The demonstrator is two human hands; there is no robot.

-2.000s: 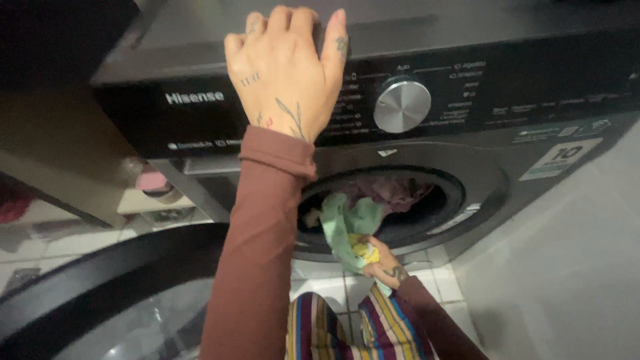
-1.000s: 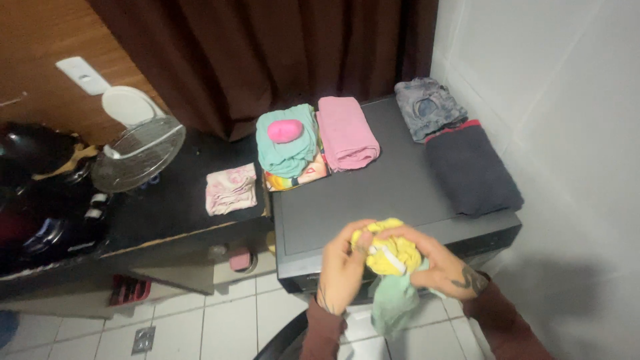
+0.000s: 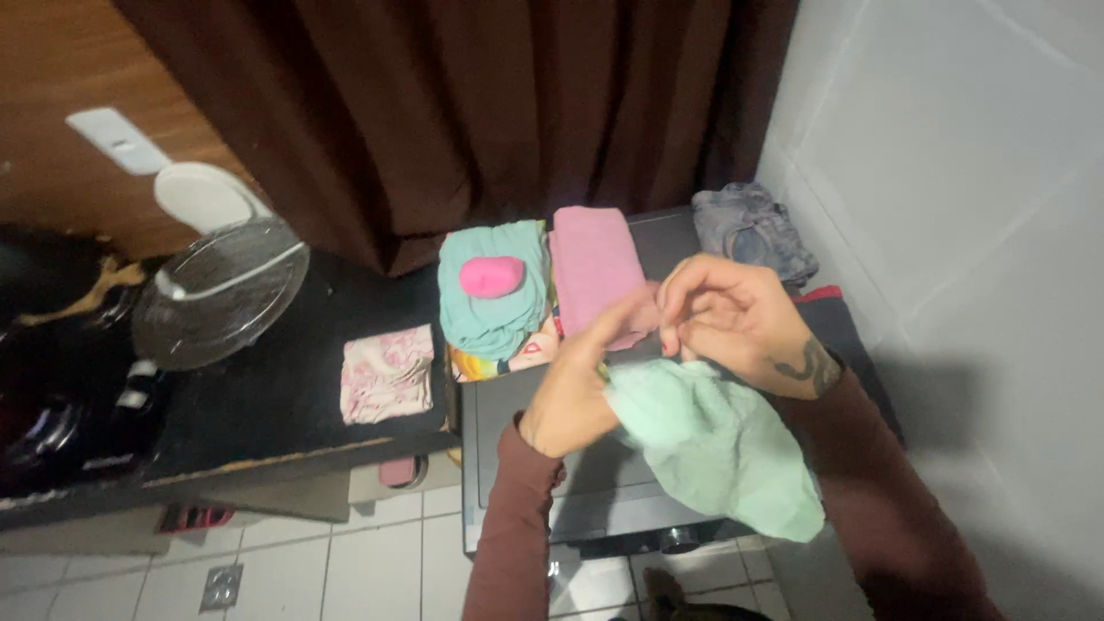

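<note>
A light green cloth [image 3: 724,448] hangs below my hands, over the front part of the washing machine's top [image 3: 595,483]. My left hand [image 3: 586,371] is at the cloth's upper left edge, its fingers blurred; its grip is hard to make out. My right hand [image 3: 733,323] is just above the cloth with curled fingers, and whether it pinches any fabric cannot be told. Behind them lie a folded pink cloth [image 3: 595,259] and a folded teal cloth [image 3: 496,332] with a bright pink oval object [image 3: 492,277] on top. A colourful printed fabric [image 3: 483,369] lies beneath the teal one.
Folded jeans [image 3: 750,228] and a dark folded cloth [image 3: 837,332] sit by the tiled wall at right. On the black counter [image 3: 293,379] are a folded pink-patterned cloth [image 3: 388,375] and a glass lid [image 3: 224,293]. A brown curtain [image 3: 517,112] hangs behind.
The view has swung up from the open washer door to its top. A second ago both hands held the yellow part of the green cloth; now the green part is spread below them.
</note>
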